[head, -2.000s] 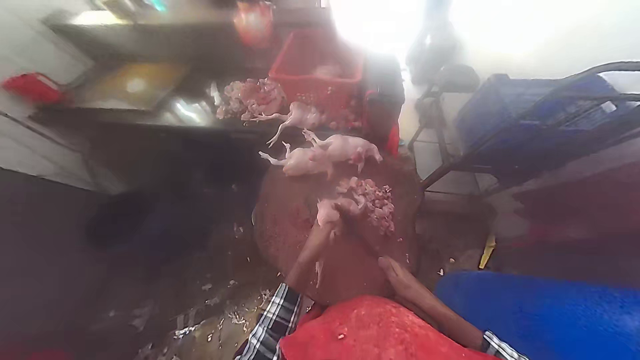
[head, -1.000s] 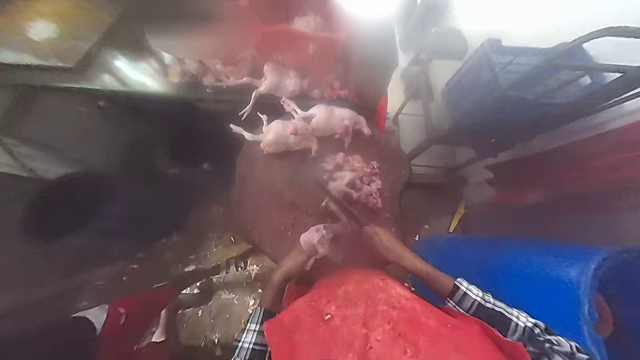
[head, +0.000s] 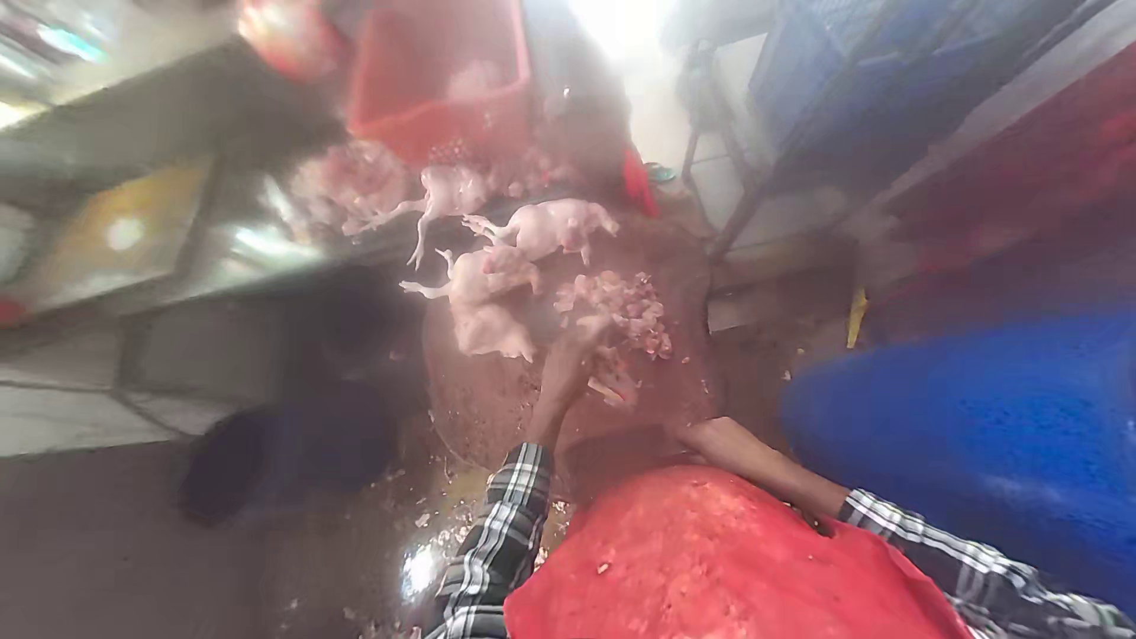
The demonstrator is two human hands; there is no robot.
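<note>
My left hand (head: pixel 587 335) reaches over the round chopping block (head: pixel 479 408) and touches the near side of a heap of cut meat pieces (head: pixel 630 306); whether its fingers grip a piece is blurred. Just below it lies a small reddish piece of meat (head: pixel 614 382). My right hand (head: pixel 701 433) is low at the near right of the block, beside a dark flat shape that may be a blade; its grip cannot be made out. Plucked poultry carcasses lie left of and behind the heap: one (head: pixel 555 229), another (head: pixel 497 275), a pale plump one (head: pixel 490 330), and one further back (head: pixel 451 193).
Behind the block stands a red plastic crate (head: pixel 439 115), with more raw meat (head: pixel 351 182) beside it on a counter. A blue barrel (head: pixel 976 426) is close on my right, and a blue crate (head: pixel 825 80) is on a rack behind. My red apron (head: pixel 710 568) is in front.
My left hand has moved forward from near the apron to the meat heap. A pale plump carcass now shows at the block's left side. Another person's arm, seen at lower left earlier, is out of view.
</note>
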